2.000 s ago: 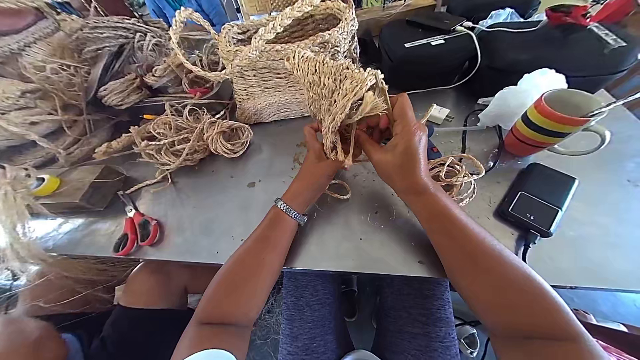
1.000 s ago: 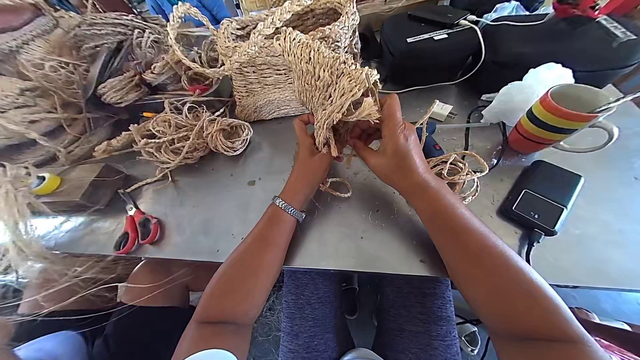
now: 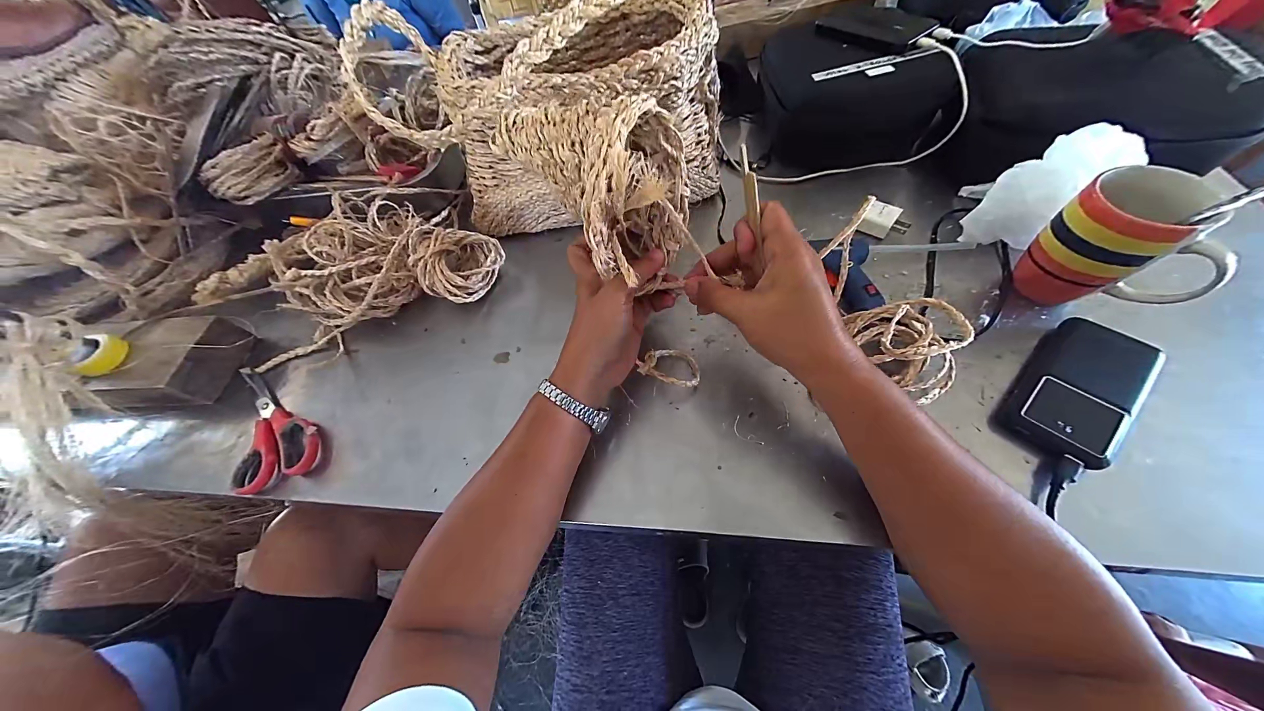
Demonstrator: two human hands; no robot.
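A woven natural-fibre piece (image 3: pixel 563 148), rolled into a cone-like shape, lies in my left hand (image 3: pixel 610 306), which grips its lower edge from beneath. My right hand (image 3: pixel 765 281) pinches a fibre strand (image 3: pixel 696 247) that runs to the woven piece, and a thin flat wooden stick (image 3: pixel 752 197) rises from between its fingers. Behind stands a woven fibre bag (image 3: pixel 513 188) with braided handles. A small loop of cord (image 3: pixel 671 367) lies on the metal table just below my left hand.
Coiled fibre cord (image 3: pixel 395 257), red-handled scissors (image 3: pixel 276 444) and a wooden block (image 3: pixel 183 360) are at left. To the right are more cord (image 3: pixel 913 341), a blue tool (image 3: pixel 849 276), a striped mug (image 3: pixel 1106 237) and a power bank (image 3: pixel 1081 390). Another person's knees (image 3: pixel 316 543) show at lower left.
My right hand has drawn slightly away from the woven piece, with a strand now stretched between them. The stick has come into view in it. The woven piece's open end has turned more toward me.
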